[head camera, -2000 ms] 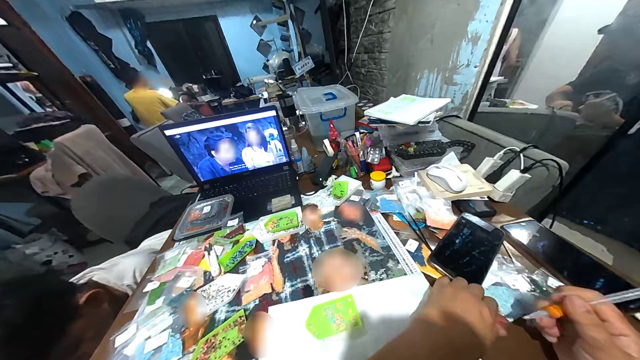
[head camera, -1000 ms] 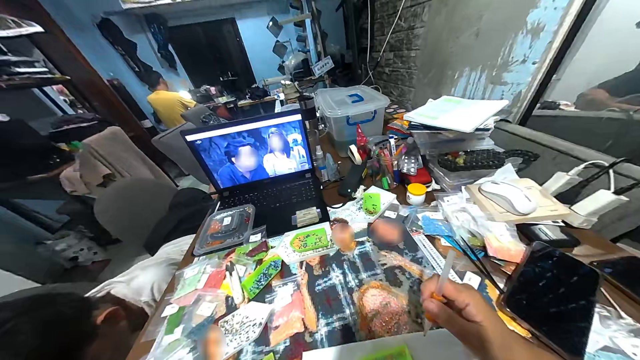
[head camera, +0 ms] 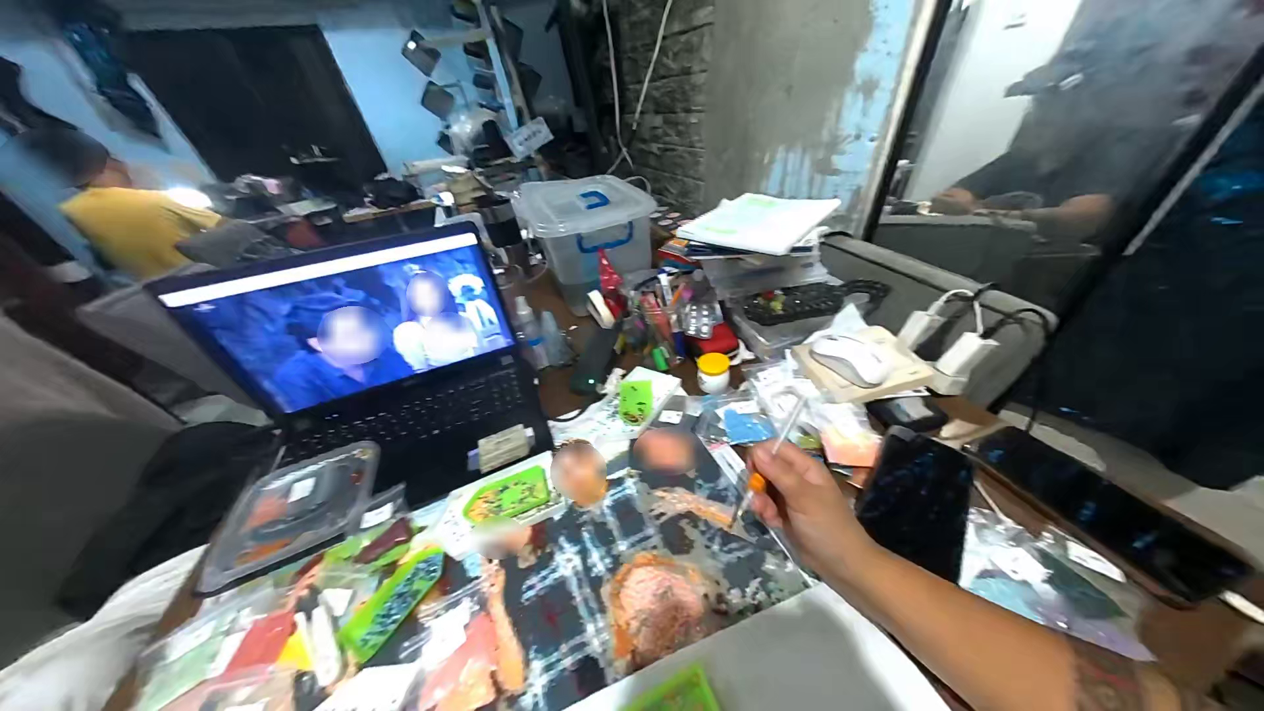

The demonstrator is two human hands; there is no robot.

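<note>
My right hand (head camera: 800, 494) holds a slim pen-like tool (head camera: 787, 427) with a clear shaft and an orange grip. The tool's lower tip is over the picture canvas (head camera: 568, 583), which shows printed figures partly covered with small beads. A green bead tray (head camera: 509, 494) lies at the canvas's upper left, and another green tray (head camera: 681, 691) is cut off at the bottom edge, on a white sheet (head camera: 790, 652). My left hand is out of view.
An open laptop (head camera: 425, 415) stands behind the canvas at left. Bead packets (head camera: 262, 642) and a clear plastic container (head camera: 296, 509) lie left. Two phones (head camera: 918, 504) and a mouse (head camera: 851, 357) are right. A clear lidded bin (head camera: 592, 232) stands behind. A person in yellow (head camera: 133, 227) is far left.
My left hand, seen two seconds ago near the phone beside the right hand, has left view. My right hand has moved from beside the phone to over the canvas with the tool. The view has shifted.
</note>
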